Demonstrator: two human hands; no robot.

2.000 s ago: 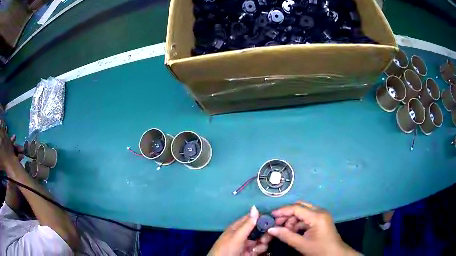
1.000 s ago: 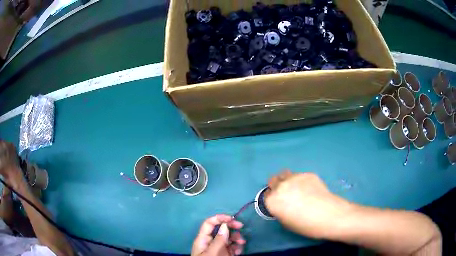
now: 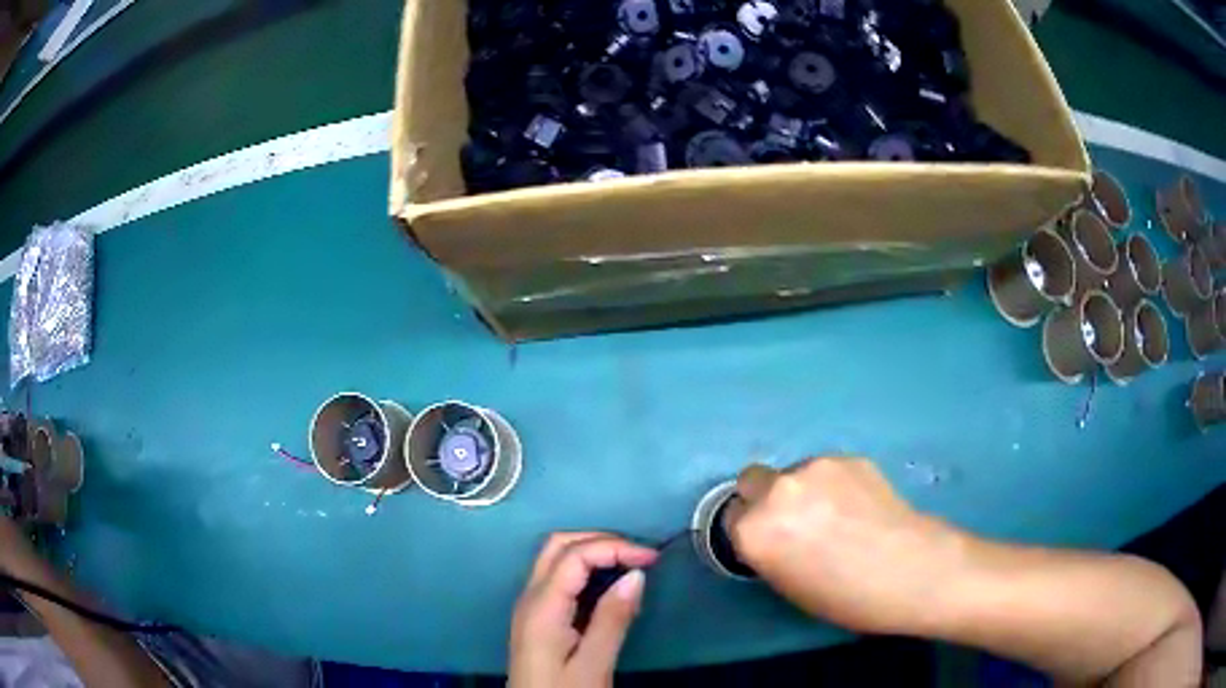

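A grey-tan cylindrical housing (image 3: 710, 522) stands on the bench at the lower middle, mostly covered by my right hand. My right hand (image 3: 834, 538) reaches over it with the fingers inside its opening; what they hold there is hidden. My left hand (image 3: 576, 598) is left of the housing, closed around a dark black part (image 3: 598, 591), with a thin lead wire (image 3: 672, 540) running from the housing to its fingertips. Two housings with dark fitted inserts, one (image 3: 359, 441) and another (image 3: 463, 453), stand side by side at the left, with wires trailing.
A large cardboard carton (image 3: 753, 249) full of black plastic parts stands at the back centre. Clusters of housings (image 3: 1084, 336) stand at the right. A clear bag of small silvery pieces (image 3: 54, 303) lies far left, near another person's arm (image 3: 67, 625) and a black cord.
My right hand has gone from working with my left hand on a black part to the housing's opening. My left hand has moved left and now meets the lead wire.
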